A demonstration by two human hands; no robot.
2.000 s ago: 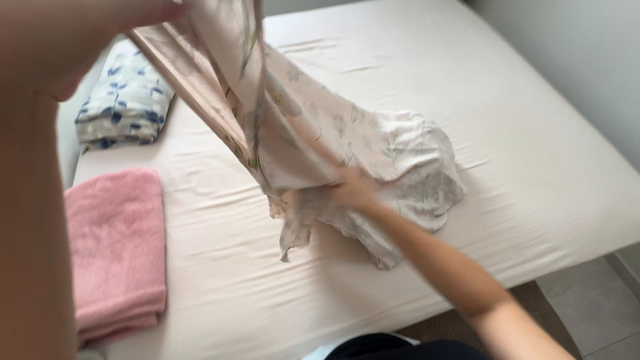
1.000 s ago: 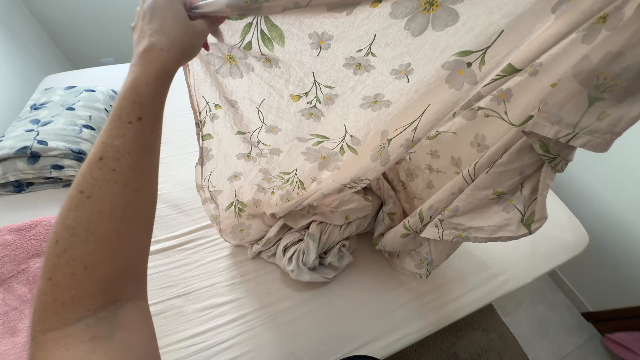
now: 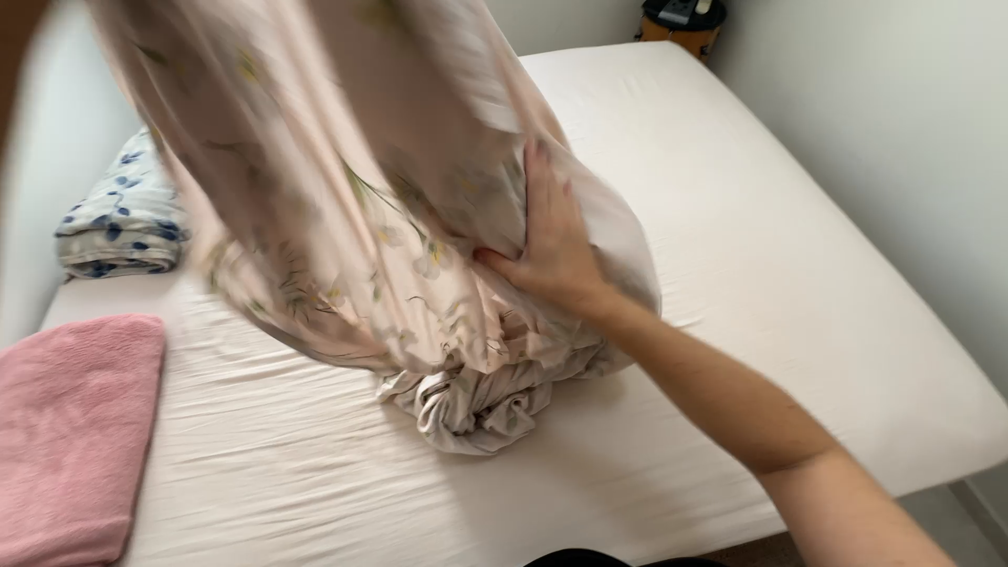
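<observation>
A pale pink floral fabric sheet [image 3: 378, 236] hangs down from beyond the upper left edge, blurred by motion. Its lower end lies bunched and twisted on the bed [image 3: 748, 315], which has a white fitted sheet. My right hand [image 3: 551, 236] reaches in from the lower right and presses against the right side of the hanging fabric, palm toward it, with the thumb apart from the fingers. My left hand is out of view; only a dark blurred piece of what may be the arm shows in the top left corner.
A folded pink fleece blanket [image 3: 75, 441] lies at the bed's left edge. Behind it is a folded white cloth with blue leaves [image 3: 122, 220]. Walls border the bed at the left, back and right. A round orange-sided object with a black top [image 3: 683, 27] stands beyond the far corner.
One second ago the floral fabric was spread wide with my left hand holding its top edge; now it hangs gathered at the left. My right hand has come into view against it.
</observation>
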